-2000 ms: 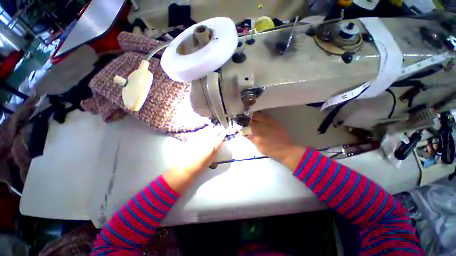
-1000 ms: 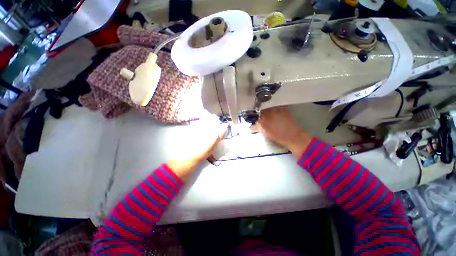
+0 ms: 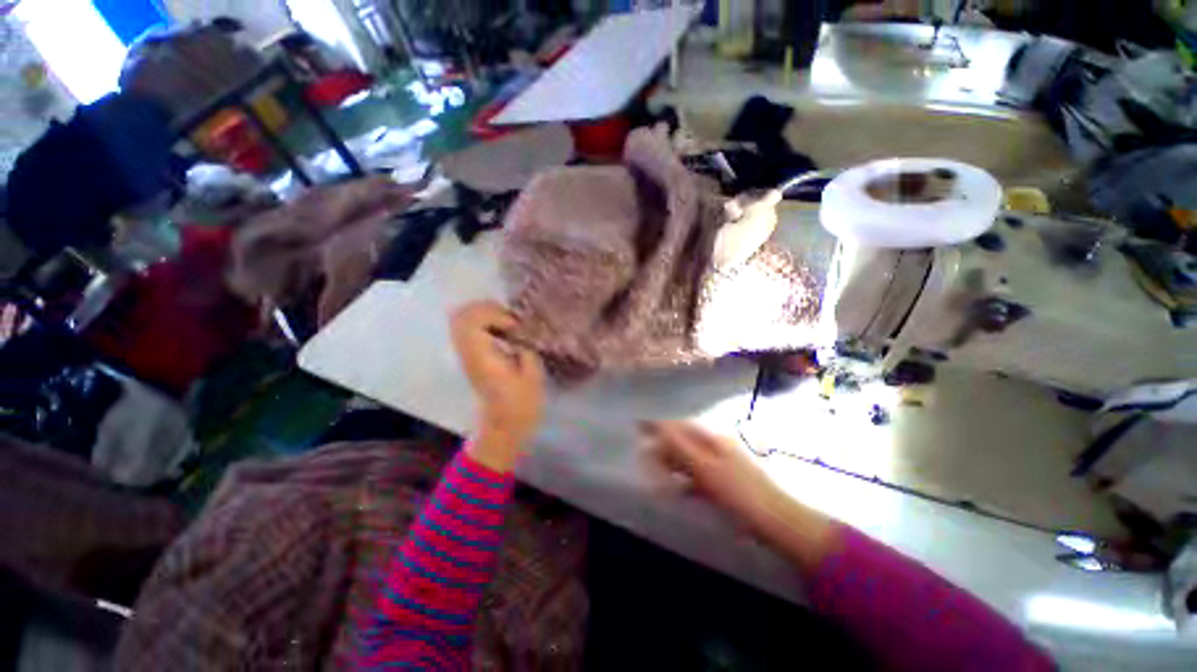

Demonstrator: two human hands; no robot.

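The pink-brown tweed garment (image 3: pixel 578 250) lies bunched on the left part of the white machine table (image 3: pixel 394 328), its right end brightly lit beside the needle area. My left hand (image 3: pixel 502 374) grips the garment's lower left edge. My right hand (image 3: pixel 709 473) is blurred, over the table's front part, right of my left hand and apart from the garment; its finger state is unclear. The sewing machine (image 3: pixel 1050 295) stands at right, its presser foot area (image 3: pixel 860 374) in bright light, with no hand at it.
A white tape roll (image 3: pixel 906 204) sits on the machine head, with a cream lamp (image 3: pixel 748 230) left of it. A tweed pile (image 3: pixel 328 551) lies below the table's front left edge. Snips (image 3: pixel 1079 545) lie at right. Red bins and more cloth are at far left.
The view has swung left. Both hands have left the needle area. My left hand has moved left and taken hold of the garment, which is now bunched higher. My right hand has drawn back left.
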